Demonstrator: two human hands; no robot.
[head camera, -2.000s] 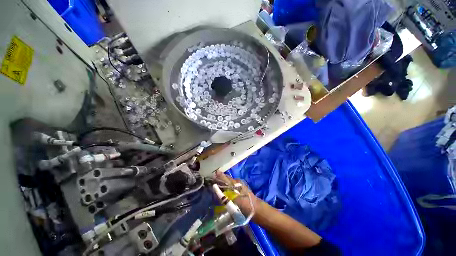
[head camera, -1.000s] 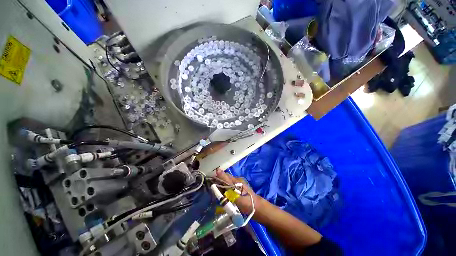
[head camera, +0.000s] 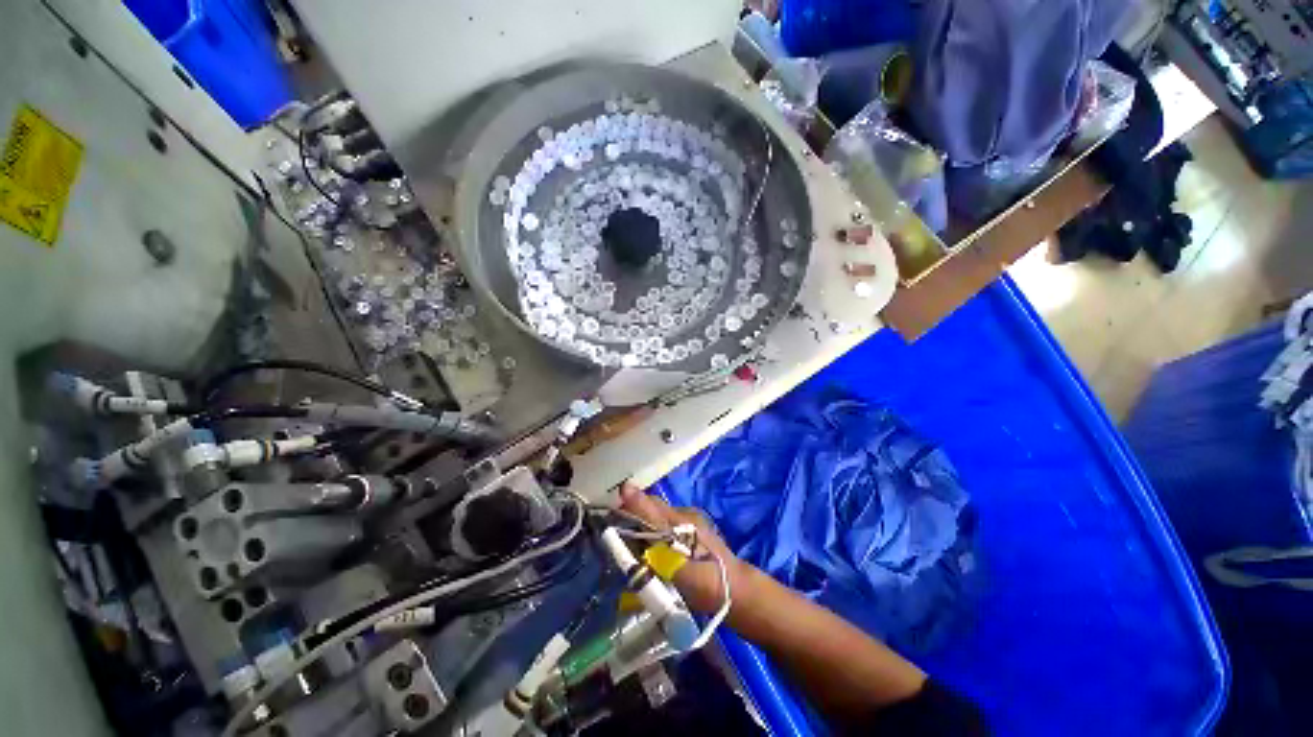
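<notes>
My right hand (head camera: 691, 554) is at the edge of the machine table, partly hidden behind hoses and fittings of the button feeder (head camera: 259, 533). Its thumb shows near the table edge; what its fingers hold, if anything, is hidden. My left hand is not in view. The round grey metal button bowl (head camera: 785, 274) holds many small whitish buttons (head camera: 540, 259) around a dark centre. A bit of blue cloth (head camera: 555, 619) shows among the feeder parts, left of my right hand.
The pale machine head (head camera: 115, 187) fills the left side. Loose buttons (head camera: 389, 295) lie beside the bowl. A large blue bin (head camera: 1094, 533) with crumpled blue shirts (head camera: 850, 504) stands at the right. A cardboard box (head camera: 994, 259) holds cloth and plastic bags behind it.
The view has shifted slightly. The buttons in the bowl have moved around. My right hand has stayed in nearly the same place.
</notes>
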